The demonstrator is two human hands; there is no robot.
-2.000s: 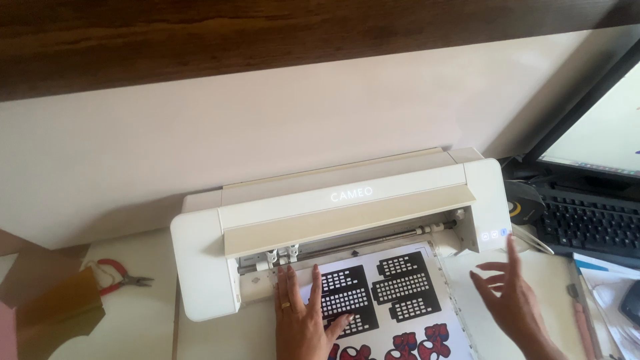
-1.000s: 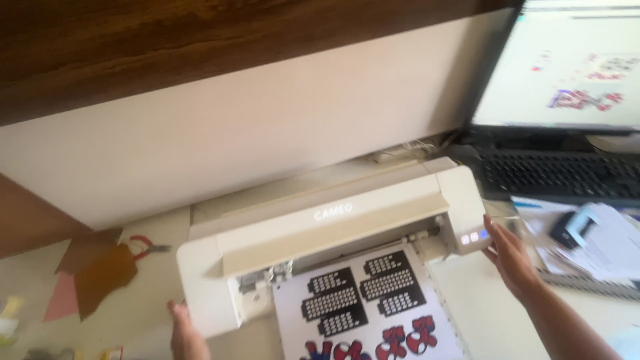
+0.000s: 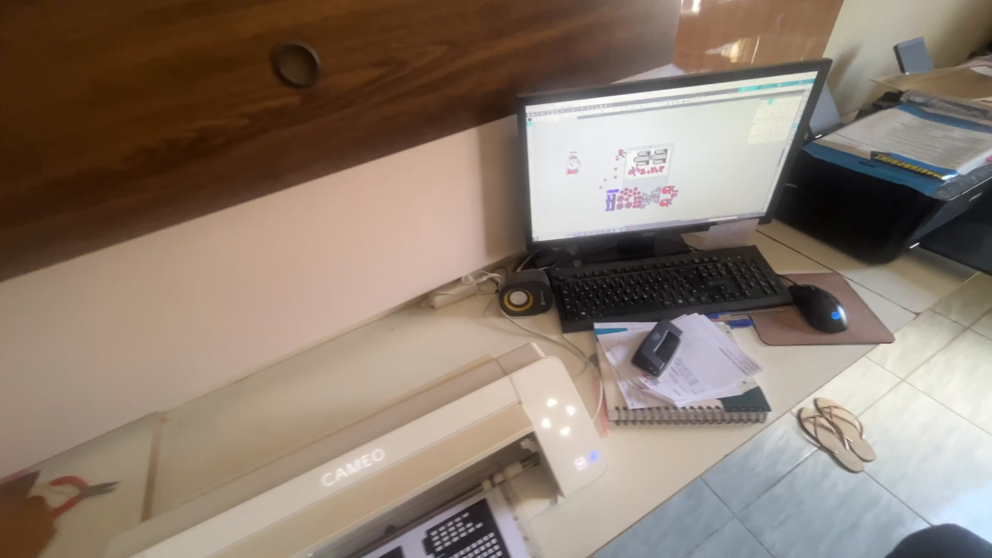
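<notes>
Neither of my hands shows in the head view now. At the lower left stands a white Cameo cutting machine (image 3: 341, 473), its panel lights glowing at the right end. A printed sheet (image 3: 465, 535) with black gridded shapes lies in its front opening and is cut off by the bottom edge of the view. Behind and to the right, a monitor (image 3: 697, 186) displays a design layout with small coloured figures. In front of it are a black keyboard (image 3: 670, 287) and a black mouse (image 3: 819, 308) on a brown mouse pad (image 3: 868, 314).
A spiral notebook (image 3: 690, 416) carries loose papers (image 3: 709, 356) and a small black device (image 3: 657, 349). A round speaker (image 3: 525, 293) stands beside the keyboard. Red-handled pliers (image 3: 74, 494) lie far left. A black printer (image 3: 860, 194) is at right; sandals (image 3: 837, 434) rest on the floor.
The view has swung right toward the monitor. Both hands, earlier at the two ends of the cutting machine, are out of sight. More lights now glow on its panel.
</notes>
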